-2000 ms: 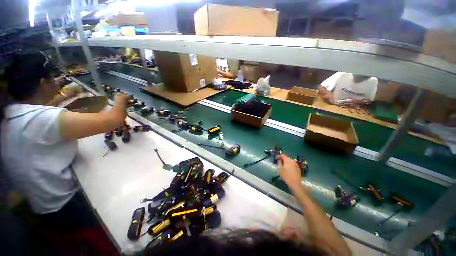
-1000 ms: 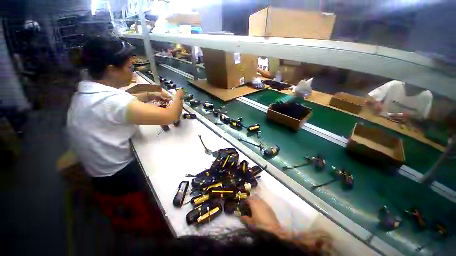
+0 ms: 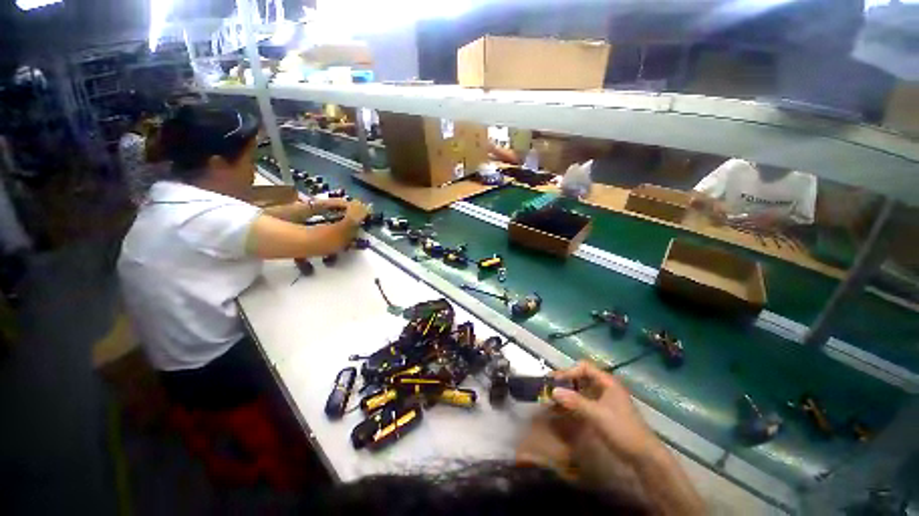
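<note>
My right hand (image 3: 607, 413) is raised at the bench's belt-side edge. Its thumb and fingers pinch the end of a black unit (image 3: 527, 387), just right of the heap. My left hand (image 3: 547, 443) is a blurred, partly hidden shape below and left of it; its fingers and any hold cannot be made out. The heap of black-and-yellow units (image 3: 428, 353) lies on the white bench (image 3: 292, 328), with one unit (image 3: 342, 391) apart at its left. Dark hair covers the bottom edge.
The green belt (image 3: 595, 368) carries spaced units with leads, such as one (image 3: 665, 346), and open cartons (image 3: 711, 277). A metal rail (image 3: 484, 307) separates bench and belt. A person (image 3: 191, 262) works at the left; another (image 3: 761, 197) sits across. A pale shelf (image 3: 564, 102) spans above.
My right hand was over the belt at first. It is now back at the bench beside the heap with a black unit at its fingertips. The view swung left, then slightly back right.
</note>
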